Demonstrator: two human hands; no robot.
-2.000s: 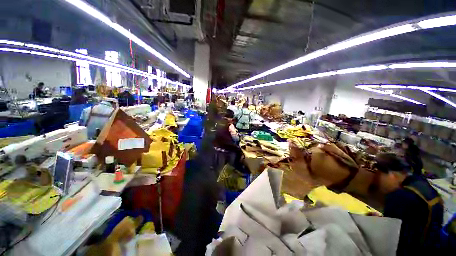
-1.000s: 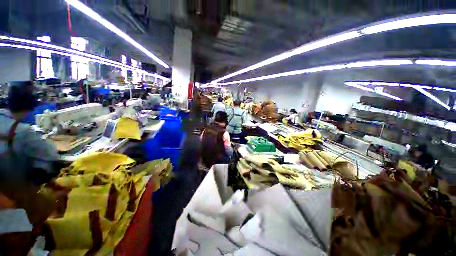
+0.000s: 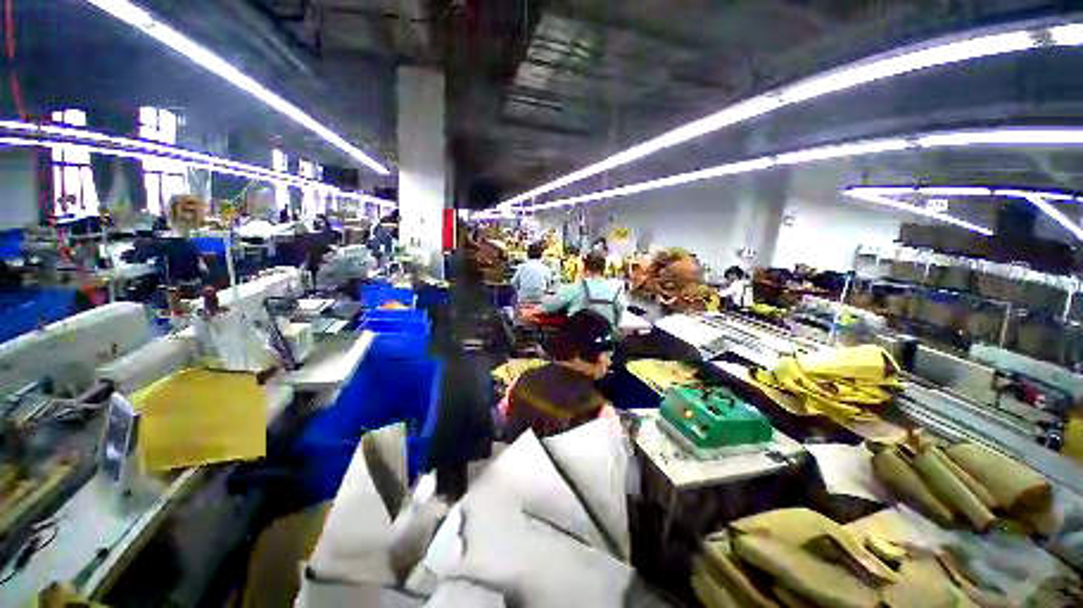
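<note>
A loose bundle of large pale grey bag panels (image 3: 511, 523) fills the bottom middle of the view, close to the camera, with corners sticking up at several angles. Its lower part is cut off by the picture's edge. Neither my left hand nor my right hand shows; whatever bears the bundle from below is out of the picture.
A seated person (image 3: 558, 398) is just beyond the bundle. A green machine (image 3: 715, 418) stands on a white table to the right, near tan panels (image 3: 819, 552) and yellow panels (image 3: 837, 378). Blue bins (image 3: 386, 386) and a white sewing table (image 3: 131, 523) stand left of the dark aisle.
The view has advanced along the aisle with the grey bundle. The seated person and green machine are nearer; the yellow stack at left and brown pile at right have passed out of view.
</note>
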